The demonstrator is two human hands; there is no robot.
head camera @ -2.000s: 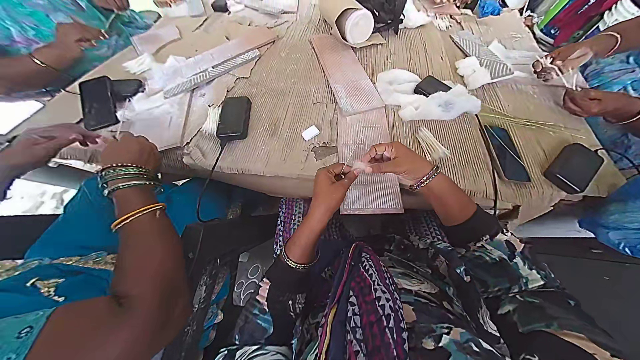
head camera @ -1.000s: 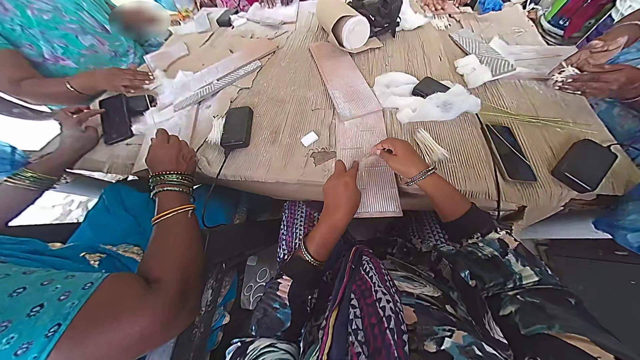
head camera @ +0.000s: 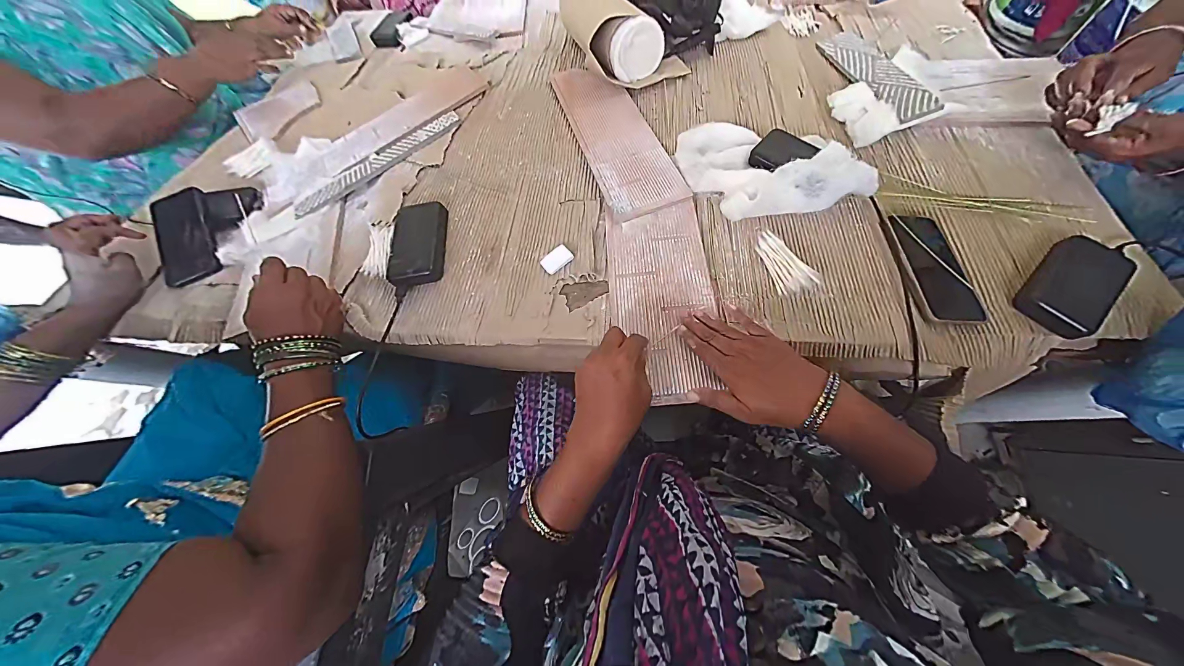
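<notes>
A ribbed translucent strip (head camera: pixel 659 268) lies at the table's near edge, its far end meeting a second pinkish strip (head camera: pixel 620 148). My right hand (head camera: pixel 754 365) rests flat on the near strip with fingers extended. At that strip's left edge my left hand (head camera: pixel 614 375) has its fingers closed, pinching the end of something thin, perhaps a stick, which runs toward my right hand. White cotton wool (head camera: pixel 800 180) lies beyond my right hand, with a bundle of thin white cotton wicks (head camera: pixel 786 263) nearer. A small white block (head camera: pixel 557 259) sits left of the strips.
Corrugated cardboard (head camera: pixel 518 222) covers the table. Black boxes (head camera: pixel 418 245) (head camera: pixel 1076 285) with cables and a phone (head camera: pixel 937 268) lie around. A cardboard roll (head camera: pixel 610 42) stands at the back. Co-workers' hands (head camera: pixel 294 301) (head camera: pixel 1110 116) are at both sides.
My right hand has gone from pinching with raised fingers to lying flat on the near strip. My left hand has shifted toward the table's near edge. The co-worker's hand at left remains on the table.
</notes>
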